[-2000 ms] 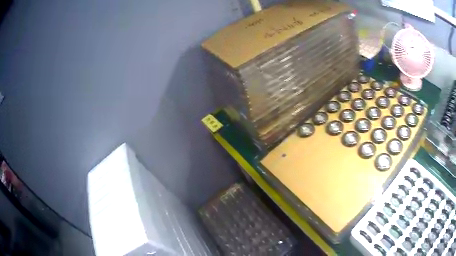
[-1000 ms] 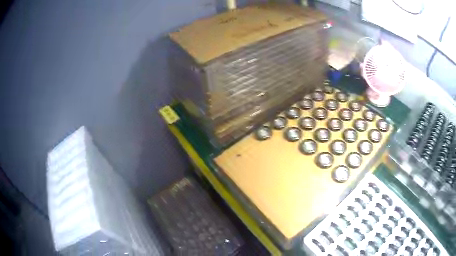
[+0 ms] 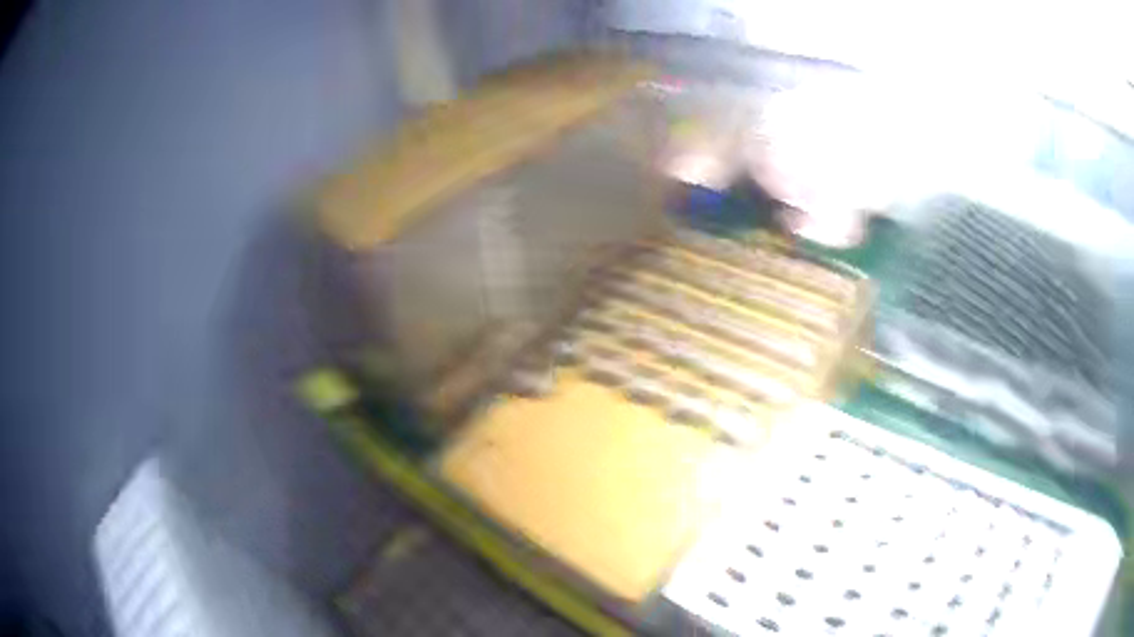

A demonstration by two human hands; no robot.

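Observation:
No hand is in view, and the picture is badly blurred. The tan cardboard sheet (image 3: 566, 479) lies in front of me on the bench, with rows of round parts (image 3: 709, 330) smeared over its back and right portion. Its front left portion is bare. The white parts tray (image 3: 889, 529) is at the lower right, next to the sheet, with rows of dark spots where its parts stand.
A stack of packed trays (image 3: 485, 255) with a brown top stands behind the sheet. Clear blister trays (image 3: 1001, 292) are at the right. The pink fan (image 3: 821, 168) is washed out. A yellow-taped edge (image 3: 460, 520) runs along the bench; a white stack (image 3: 149, 560) is lower left.
The view has swung right, so the bench things have moved left in the picture and more of the white tray and blister trays shows. The picture has blurred. No hand has appeared.

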